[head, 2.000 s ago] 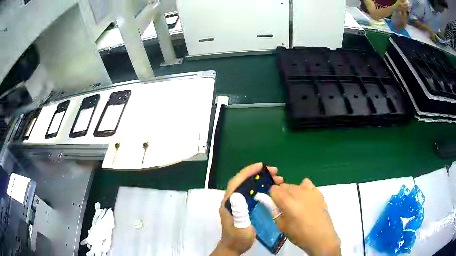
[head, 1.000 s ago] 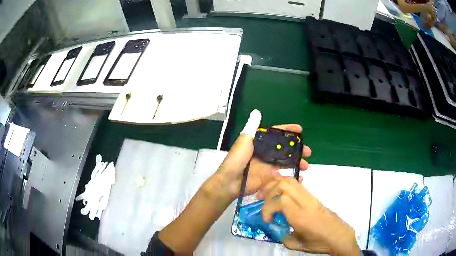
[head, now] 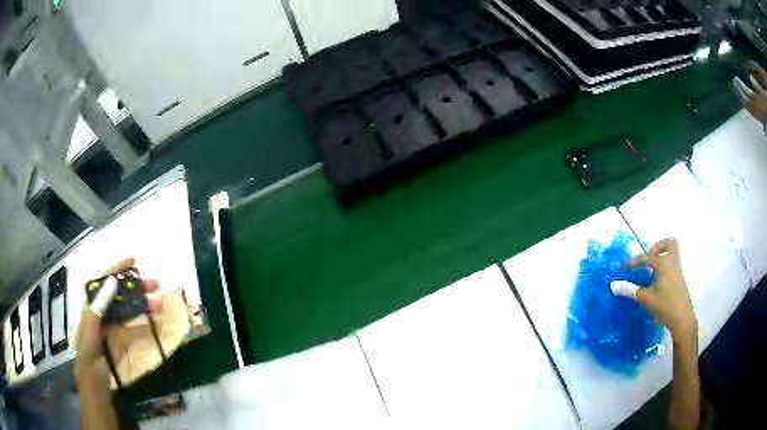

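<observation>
My left hand (head: 91, 336), with a white cot on the thumb, grips a black phone middle frame (head: 126, 302) at the far left, in front of the white feed table (head: 156, 222). The frame has yellow dots at its camera end, and its window shows no blue film. My right hand (head: 670, 290), with a white thumb cot, is over the peeled blue film pile (head: 610, 323) at the right. Its thumb and fingers are apart. No separate film can be made out in it.
Several frames (head: 57, 308) lie on the feed table. A black blister tray (head: 437, 101) and stacked trays (head: 601, 50) stand behind the green conveyor belt (head: 404, 243). Another frame (head: 582, 168) lies on the belt. White foam sheets (head: 454, 348) line the near edge. Another person's hand (head: 757, 97) shows at upper right.
The view has swung right. My hands have moved far apart, the left to the feed table with the frame, the right to the film pile. The blue film is off the held frame.
</observation>
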